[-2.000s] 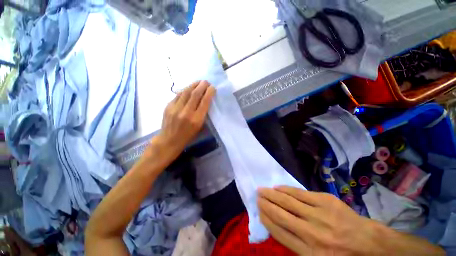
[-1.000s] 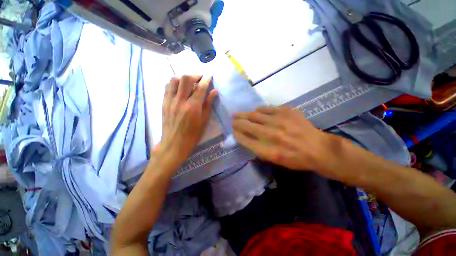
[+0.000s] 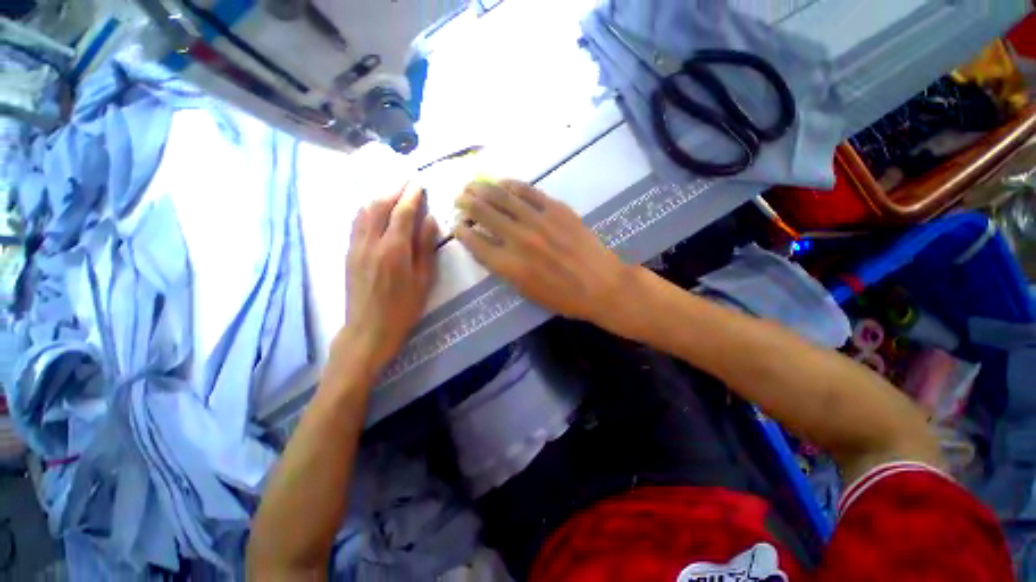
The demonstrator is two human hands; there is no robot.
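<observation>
My left hand (image 3: 390,273) lies on the white machine table (image 3: 466,279), just below the sewing machine head (image 3: 392,119), with its fingertips near the needle area. My right hand (image 3: 540,244) is beside it to the right, fingers bent and fingertips down near a small yellow patch. A gap separates the two hands. Glare washes out the surface between and beyond them, so I cannot tell if a light-blue piece lies under the fingertips. The needle and presser foot do not show clearly.
Heaps of light-blue strips (image 3: 148,375) cover the left side. Black-handled scissors (image 3: 721,111) lie on grey-blue cloth (image 3: 812,142) at the table's right. A pale piece (image 3: 511,415) lies on dark cloth below the edge. A blue bin (image 3: 966,256) and orange basket (image 3: 897,205) are at right.
The long light-blue piece went from stretched across the table edge to under the machine head, then out of clear sight. My right hand has moved up from the lap to the needle area.
</observation>
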